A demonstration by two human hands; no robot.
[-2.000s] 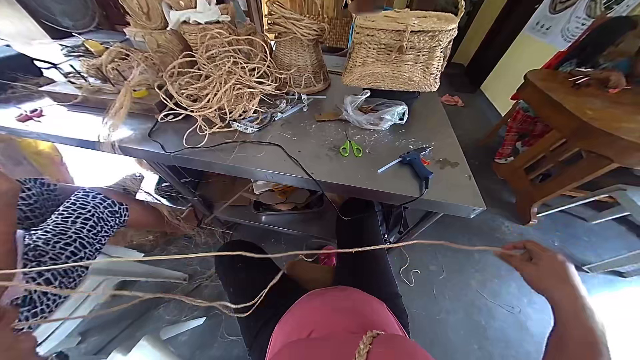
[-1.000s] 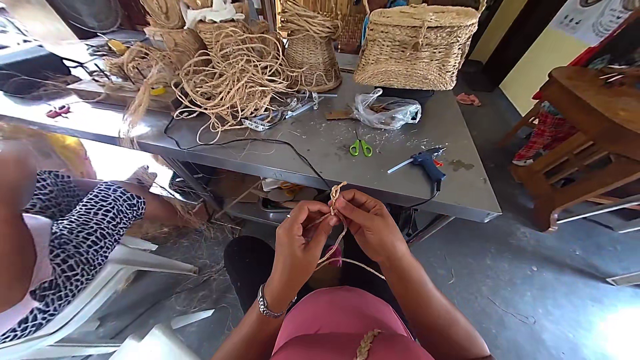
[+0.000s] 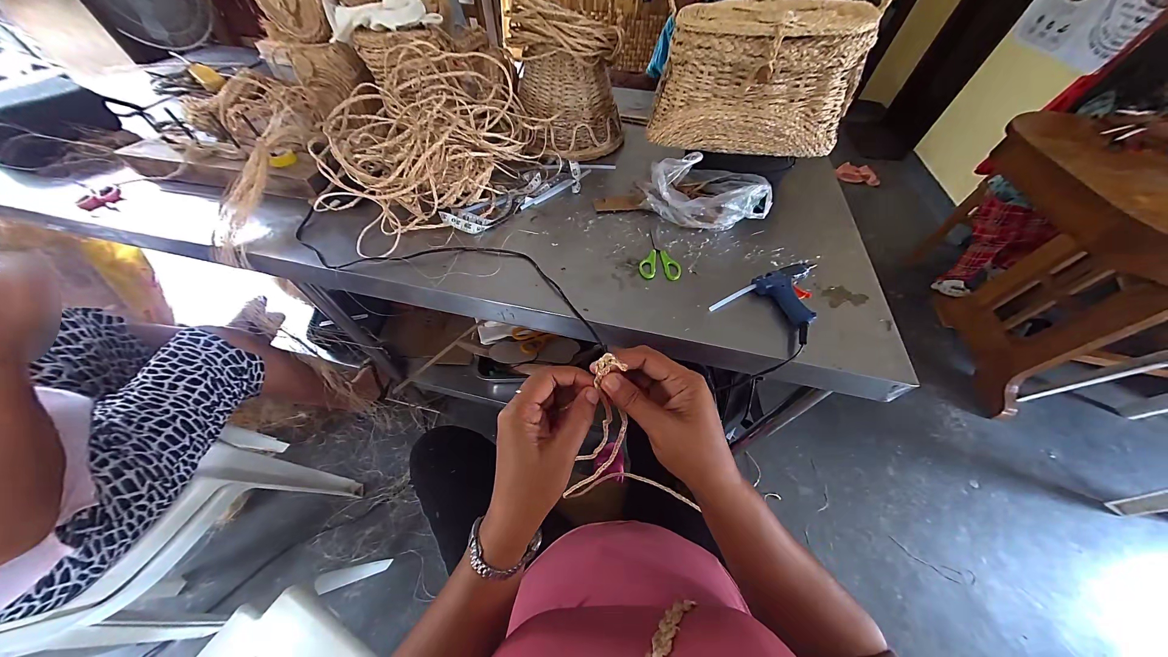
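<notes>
Over my lap, my left hand [image 3: 547, 429] and my right hand [image 3: 671, 411] meet with fingertips pinching a small knotted piece of natural-fibre cord [image 3: 608, 367]. Loose ends of the cord hang below the fingers, and one strand curves off to the right under my right wrist. A short braided piece of fibre [image 3: 671, 630] lies on my pink top. On the metal table in front are green-handled scissors [image 3: 659, 265] and a blue glue gun [image 3: 783, 297] with a glue stick in its back.
A tangled heap of fibre cord [image 3: 429, 137], a woven lidded basket [image 3: 766, 82], a clear plastic bag [image 3: 707, 196] and a measuring tape [image 3: 467, 221] are on the metal table [image 3: 584, 319]. A co-worker in patterned clothing sits at left on a white plastic chair [image 3: 210, 493]. A wooden table [image 3: 1095, 192] stands at right.
Two seconds ago the cord was stretched wide, my right hand far out at the right. Both hands have since come together at the centre on a knotted part of it.
</notes>
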